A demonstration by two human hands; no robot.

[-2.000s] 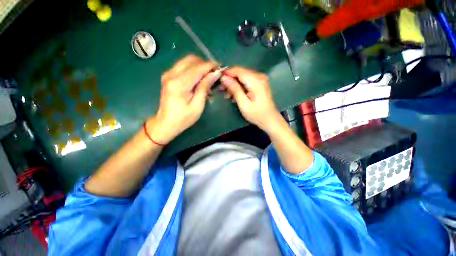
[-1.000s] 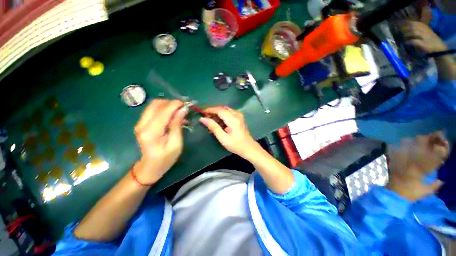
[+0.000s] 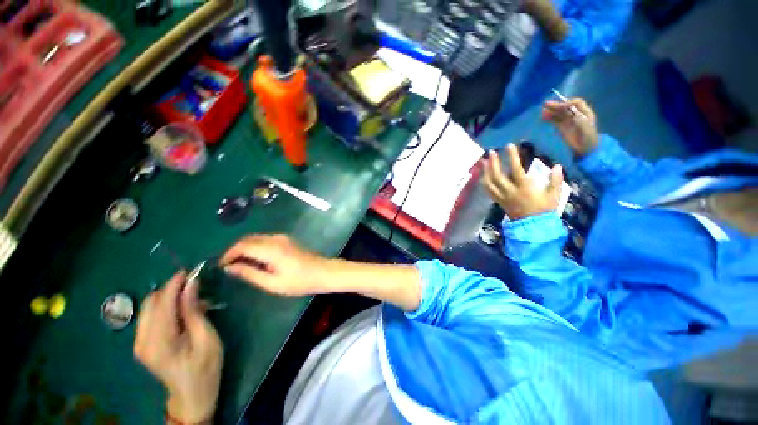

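Observation:
My left hand (image 3: pixel 179 336) is above the green mat at the lower left, its fingertips pinching a small silver metal part (image 3: pixel 196 271). A thin, faint grey strip (image 3: pixel 166 251) shows just beyond those fingertips. My right hand (image 3: pixel 278 264) is just to the right, its fingers closed on a small dark piece that is mostly hidden; I cannot tell what it is. The two hands are a little apart. A round unit (image 3: pixel 117 310) with a silver rim lies left of my left hand.
Tweezers (image 3: pixel 301 195) and two dark discs (image 3: pixel 233 208) lie beyond my right hand. An orange electric screwdriver (image 3: pixel 283 108), red bin (image 3: pixel 218 114) and clear cup (image 3: pixel 179 150) stand farther back. Yellow caps (image 3: pixel 48 305) lie left. A co-worker's hands (image 3: pixel 524 184) are at right, beside black trays.
The view has swung to the right, bringing a co-worker's arms into sight and moving bench things leftward. My hands have moved farther apart, and the small silver part stays in my left fingertips.

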